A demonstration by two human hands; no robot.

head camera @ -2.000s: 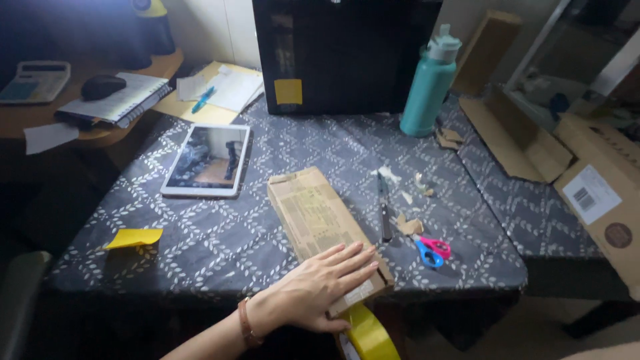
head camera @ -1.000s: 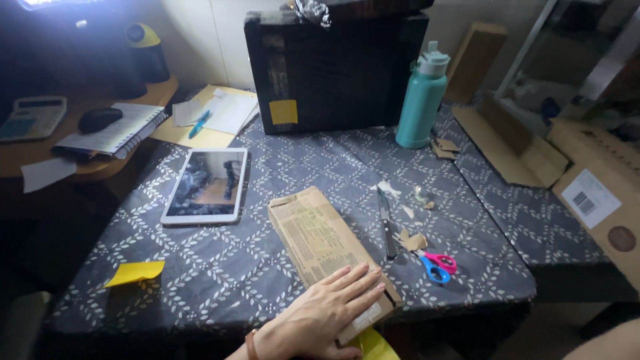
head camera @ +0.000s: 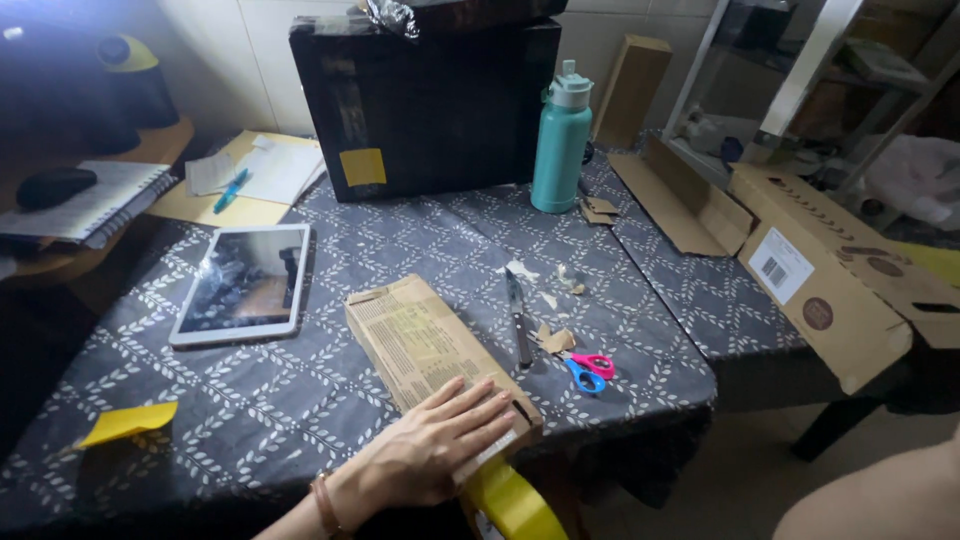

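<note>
My left hand (head camera: 431,442) lies flat, palm down, on the near end of a long cardboard box (head camera: 420,337) that bears printed writing. Yellow material, perhaps a roll of tape (head camera: 514,499), hangs below that end of the box, over the table's front edge. Right of the box lie a knife with a black handle (head camera: 520,322) and scissors with pink and blue handles (head camera: 589,371), beside torn bits of cardboard (head camera: 556,340). Of the right side only a blurred piece of arm shows at the lower right; my right hand is outside the view.
A tablet (head camera: 244,285) lies on the left, behind a yellow paper (head camera: 129,422). At the back stand a large black box (head camera: 442,112) and a teal bottle (head camera: 561,150). An opened cardboard carton (head camera: 832,285) is at the right. Papers and a pen (head camera: 230,190) lie back left.
My left hand stays on the near end of the box. The view has shifted, so more of the black box's top shows at the back.
</note>
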